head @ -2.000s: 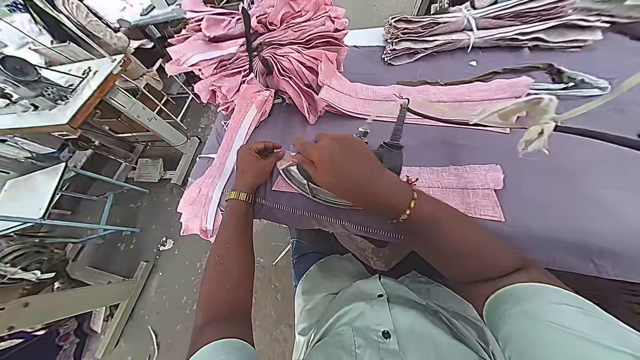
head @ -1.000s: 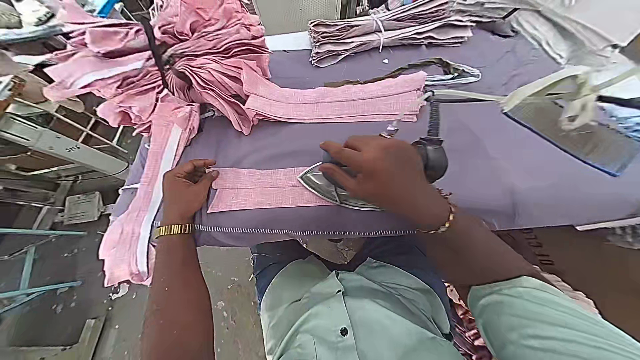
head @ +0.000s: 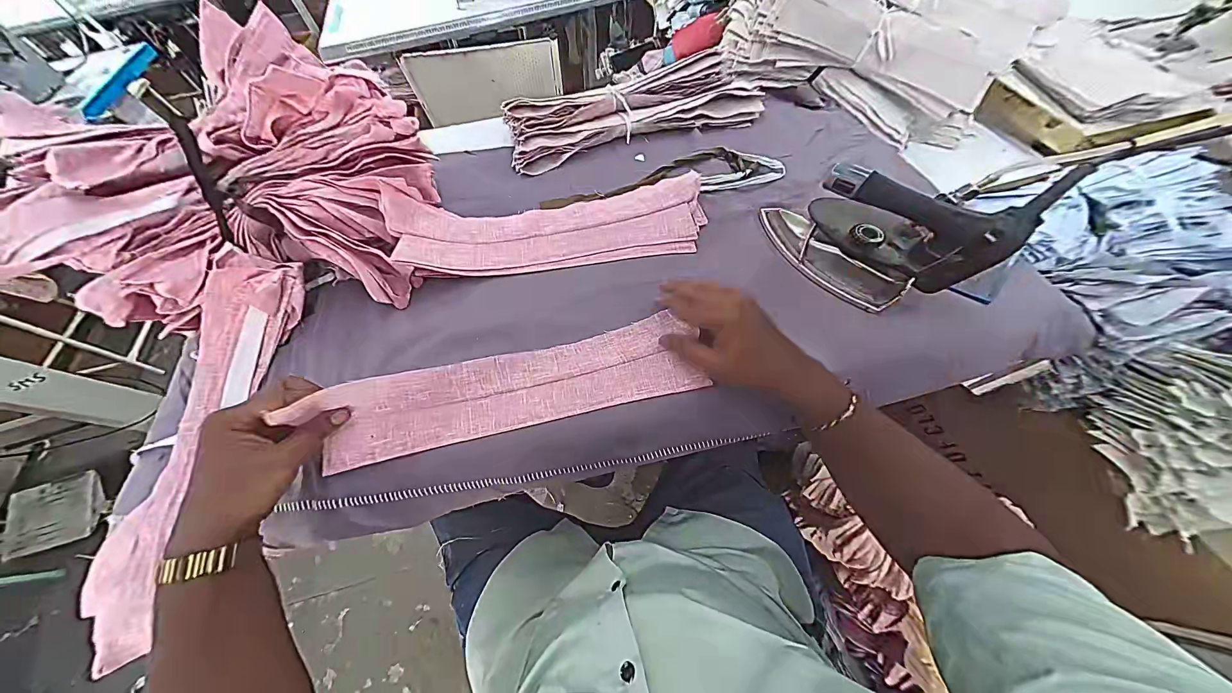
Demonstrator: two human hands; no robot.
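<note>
A pink fabric strip with a lengthwise crease (head: pixel 510 395) lies along the near edge of the cloth-covered ironing table (head: pixel 539 318). My left hand (head: pixel 265 443) pinches its left end between thumb and fingers. At the strip's right end is my right hand (head: pixel 736 337), slightly blurred, fingers bent over the corner; whether it grips the cloth I cannot tell. An electric iron (head: pixel 866 241) rests on the table at the right, beyond my right hand, apart from both hands. Behind the strip lie more pink strips (head: pixel 558 231), running from a large gathered pink bundle (head: pixel 308 164).
A tied bundle of pale strips (head: pixel 626 111) lies at the table's back, near a dark looped band (head: pixel 712 168). Stacked pale cloth pieces (head: pixel 866 58) stand at the back right. Bluish cloth piles (head: pixel 1145 241) are at the right. A pink strip with a white band (head: pixel 207 414) hangs at the left.
My right hand has let go of the iron, which now rests farther right and back. It has moved to the strip's right end. My left hand now pinches the left end. The view has shifted.
</note>
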